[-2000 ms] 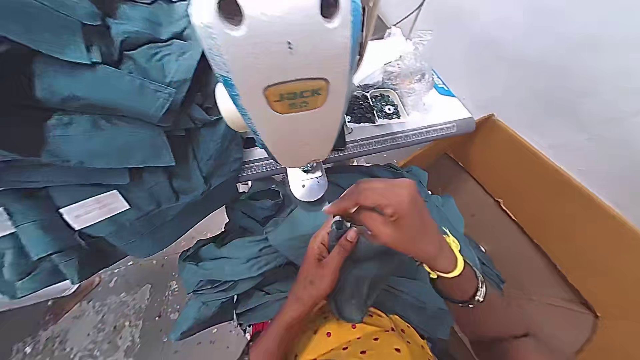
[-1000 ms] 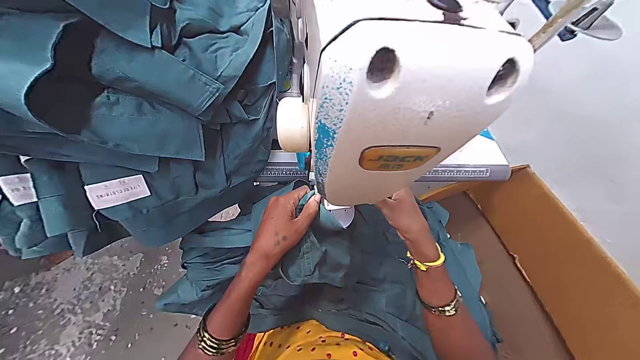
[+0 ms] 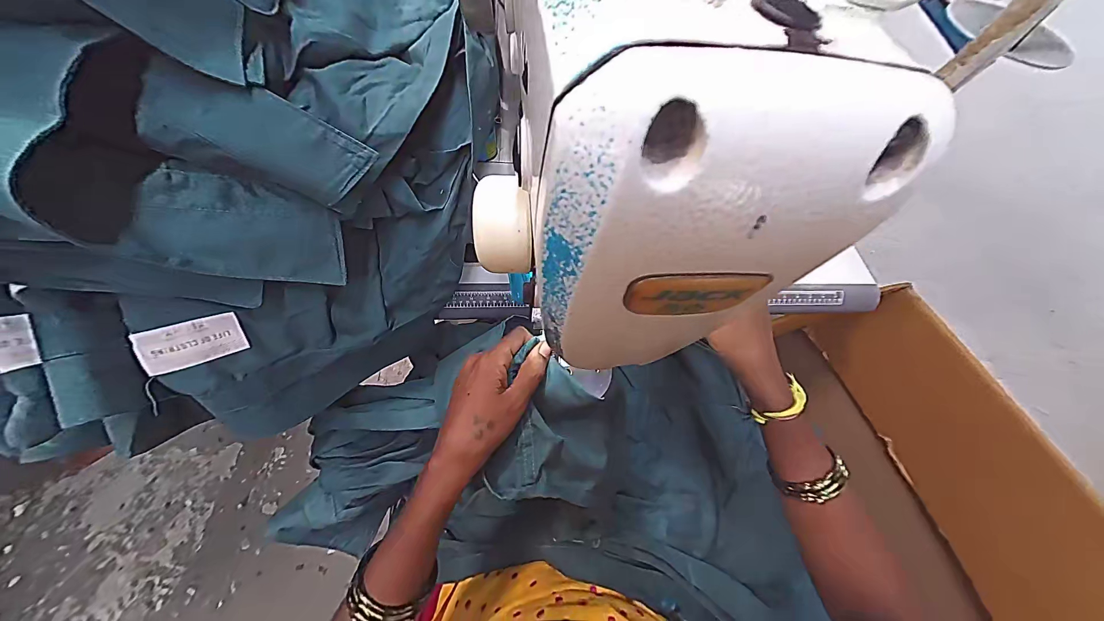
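A white Jack sewing machine head point(image 3: 742, 198) fills the upper middle of the view. My left hand point(image 3: 492, 397) pinches the edge of a teal cloth garment point(image 3: 561, 448) between thumb and fingers, at the machine's lower left side. The garment spreads below the machine and over my lap. My right hand point(image 3: 746, 336) is by the machine's lower right side; its fingers are hidden behind the head, so its hold cannot be seen. The needle area is also hidden.
Stacked teal garments point(image 3: 233, 216) with white labels hang on the left. A cream round knob point(image 3: 502, 224) juts from the machine's left side. A brown cardboard box point(image 3: 975, 440) stands at the right. Speckled floor point(image 3: 129, 517) shows at lower left.
Two seconds ago both hands were together on the cloth below the machine; now they are apart, left at its left side and right partly behind it. The view has moved closer to the machine.
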